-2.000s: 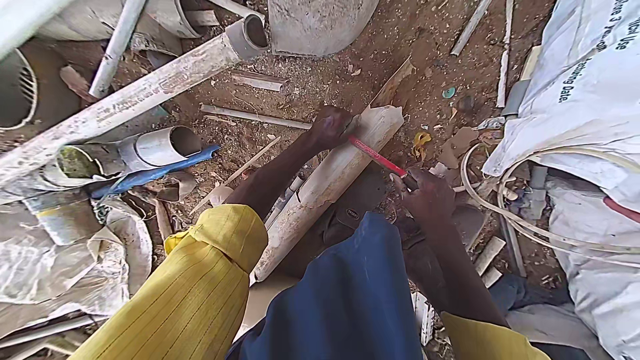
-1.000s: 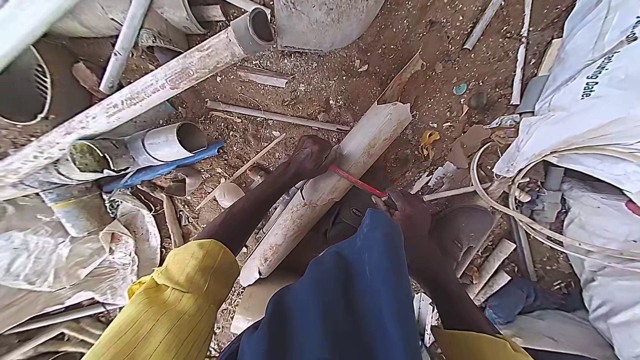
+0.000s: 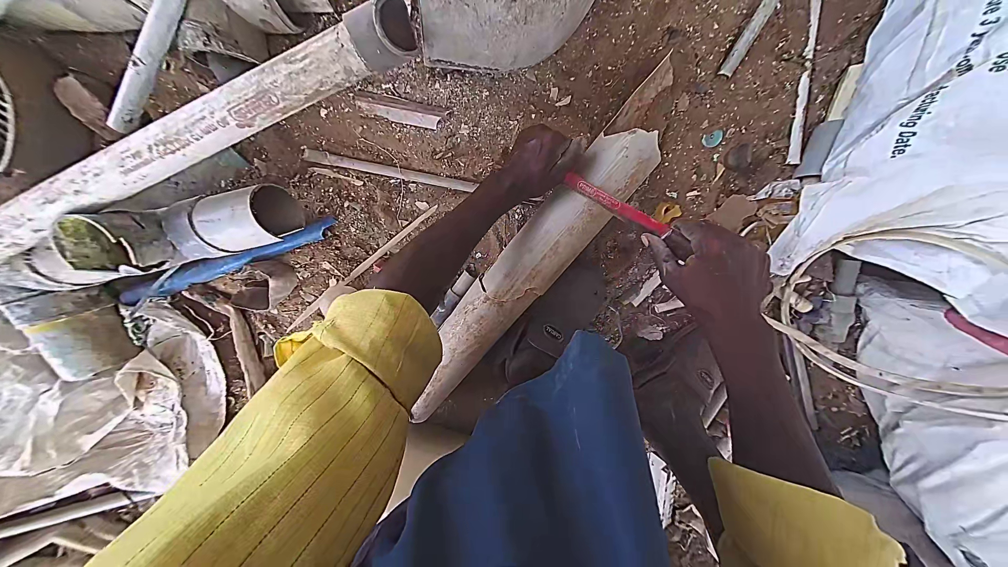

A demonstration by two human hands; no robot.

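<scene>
My left hand (image 3: 543,161) is closed around the far end of a red-framed hand tool (image 3: 606,203), which looks like a hacksaw seen from above. The dark handle end is gripped in my right hand (image 3: 705,264). Between my hands the tool lies across a dirty white plastic pipe piece (image 3: 543,244), near its upper end. This piece slants from upper right to lower left between my forearms, with a crack and a dark notch midway. The tool's underside and the left fingertips are hidden.
A long grey-white pipe (image 3: 260,110) crosses the upper left, with short pipe sections (image 3: 236,216) and a blue strip (image 3: 236,264) below. White printed sacks (image 3: 945,157) and coiled tubing (image 3: 874,378) lie right. Plastic strips (image 3: 394,169) are scattered on brown soil.
Both hands and the red tool went toward the lower end of the pipe piece, then back up to its upper end. The grips look the same throughout.
</scene>
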